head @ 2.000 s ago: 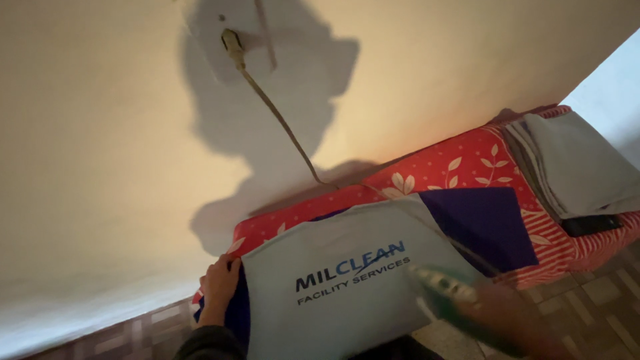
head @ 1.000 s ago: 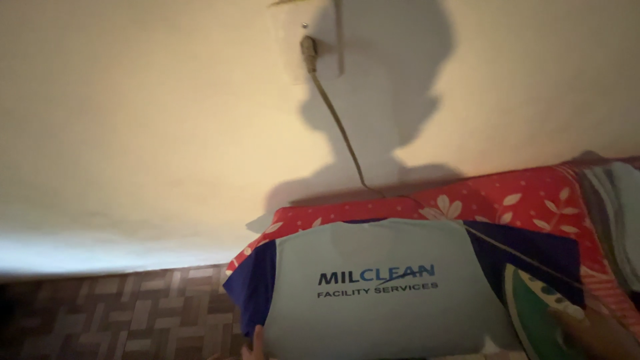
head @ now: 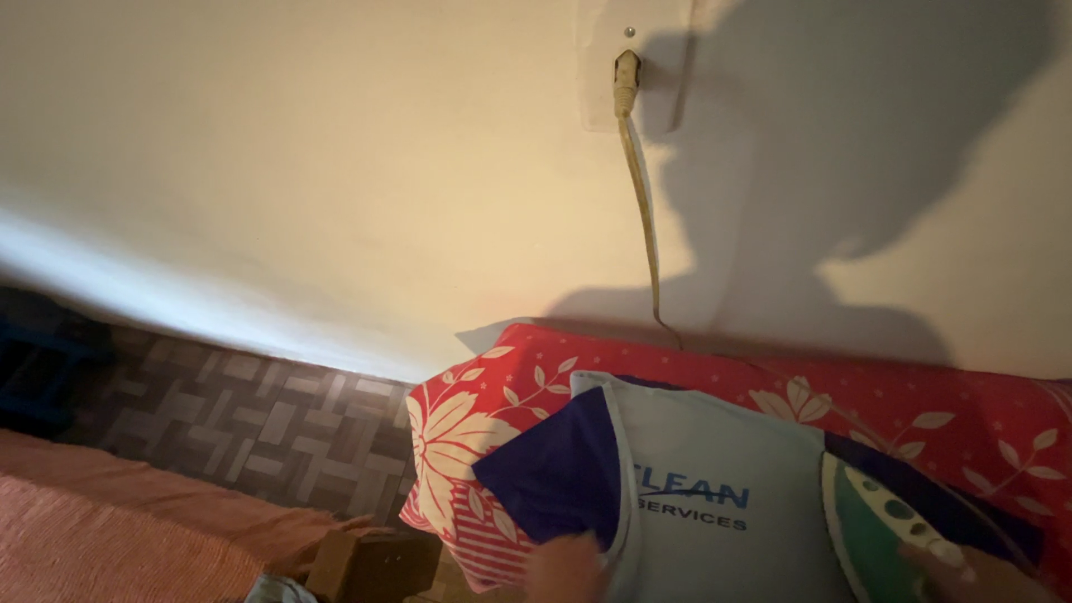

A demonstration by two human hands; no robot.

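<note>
A pale grey shirt (head: 712, 444) with dark blue sleeves and printed lettering lies on a red, leaf-patterned cloth (head: 536, 360). Its left side is folded inward over part of the print. My left hand (head: 565, 569), blurred at the bottom edge, is at the shirt's folded side beside the blue sleeve; its fingers cannot be made out clearly. At the lower right my right hand (head: 963, 574) is on a green and white clothes iron (head: 879, 528), which stands over the shirt's right part and the other blue sleeve. The frame cuts off the iron's rear.
A cord (head: 643, 209) runs from a wall socket (head: 596, 67) down behind the red cloth. Parquet-patterned floor (head: 276, 427) lies to the left, with an orange woven cloth (head: 126, 519) and a brown wooden block-like part (head: 373, 565) at lower left. A dark blue object (head: 33, 360) stands farther back.
The shirt's left side, spread flat a second ago, is now folded inward over part of the print. The iron has moved from beside the print to the shirt's right sleeve area. The view has swung left.
</note>
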